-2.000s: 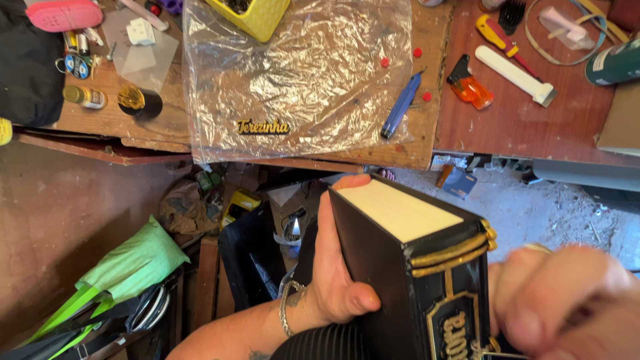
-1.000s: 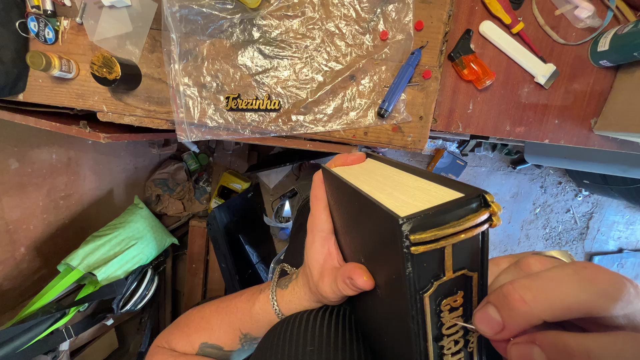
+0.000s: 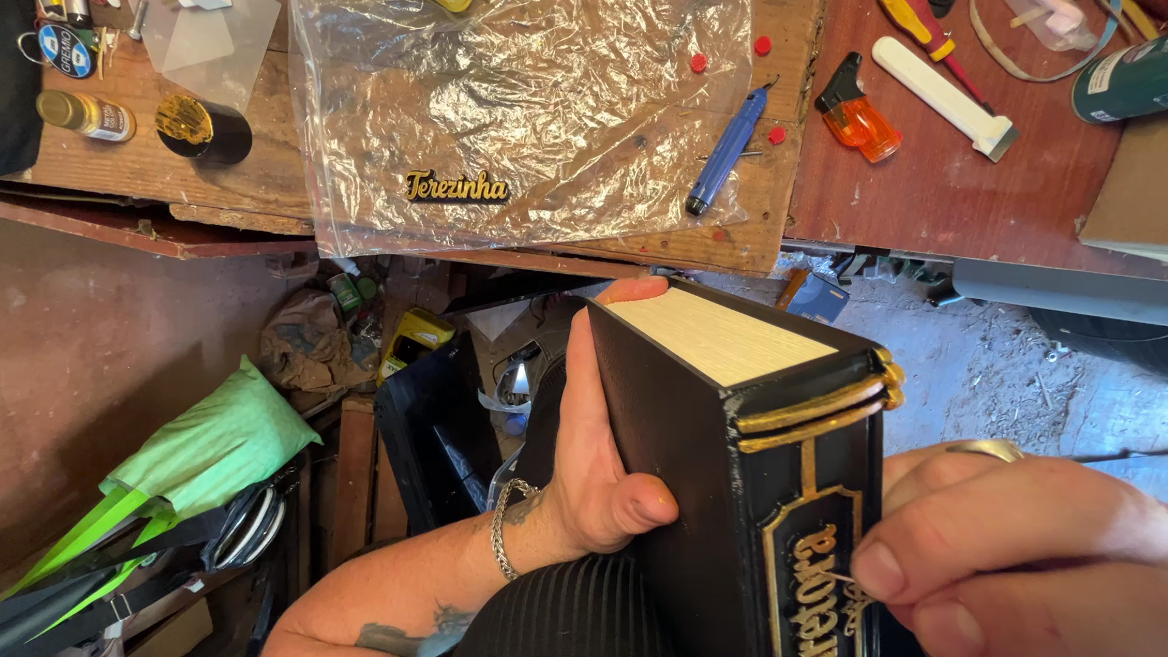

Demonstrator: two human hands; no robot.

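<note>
A thick black book-shaped object (image 3: 671,438) with cream page edges and gold-painted ridges, frame and raised lettering on its spine stands tilted above my lap. My left hand (image 3: 602,456) grips it from the left, thumb on the black cover and fingertips at the far top edge. Close against the spine's lettering, my right hand (image 3: 1013,538) pinches a thin, pale, pointed thing between thumb and finger; most of it is hidden, so its kind is unclear. A small black-and-gold lettering piece (image 3: 456,187) lies on a clear plastic sheet (image 3: 529,100) on the wooden bench.
On the bench are a blue pen-like tool (image 3: 730,151), an orange lighter (image 3: 858,109), a white-handled scraper (image 3: 944,96), a screwdriver (image 3: 922,27), a small paint bottle (image 3: 87,115) and a black cup with gold paint (image 3: 203,130). A green bag (image 3: 210,438) and clutter sit below, left.
My right hand, blurred and farther from the spine two seconds ago, has come in against the raised lettering. My left hand keeps its grip on the book-shaped object. The view has shifted somewhat.
</note>
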